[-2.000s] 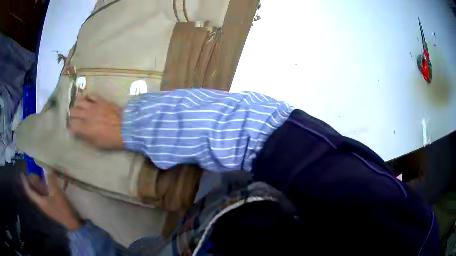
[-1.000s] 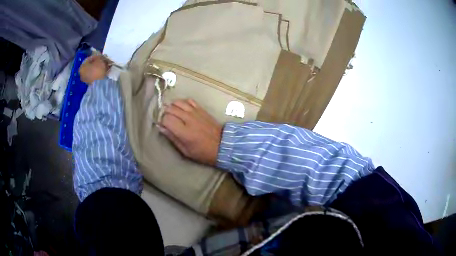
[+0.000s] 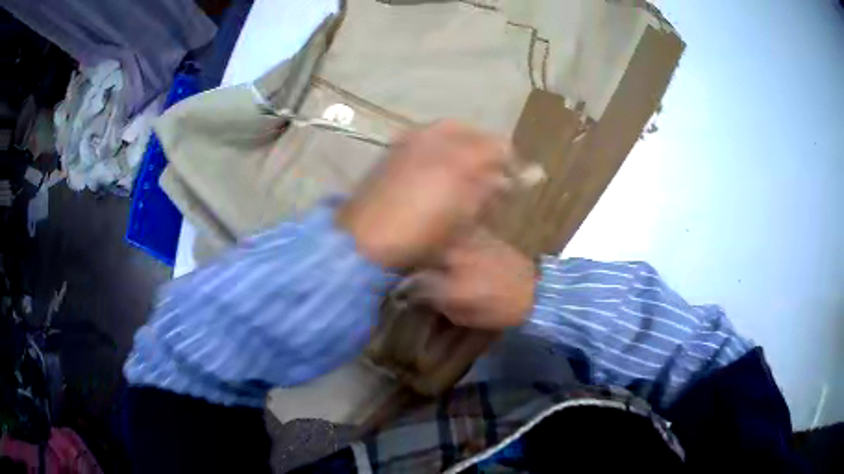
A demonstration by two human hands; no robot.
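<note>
A stack of khaki panels (image 3: 426, 56) with brown edge bands (image 3: 615, 120) lies in front of me, its left part folded over. A thin pale tie strip (image 3: 342, 131) runs across it from the left fold to my left hand. My left hand (image 3: 421, 194), blurred, is closed on the strip over the middle of the stack. A small pale blurred bit shows beside its fingers. My right hand (image 3: 486, 282) is just below, fingers bent and blurred; its grip is unclear. One white sticker (image 3: 339, 115) shows above the strip. The hands hide part of the stack.
The white table (image 3: 740, 185) extends to the right. A blue crate (image 3: 159, 190) stands at the table's left edge, with white cloth scraps (image 3: 93, 125) and grey cloth (image 3: 130, 37) beyond it. Loose threads lie by the stack's right edge. Pink cloth (image 3: 55, 452) shows at bottom left.
My left hand has moved from the far left edge rightward across the stack, drawing the strip over it. My right hand has moved right and down. The left fold now spreads farther left.
</note>
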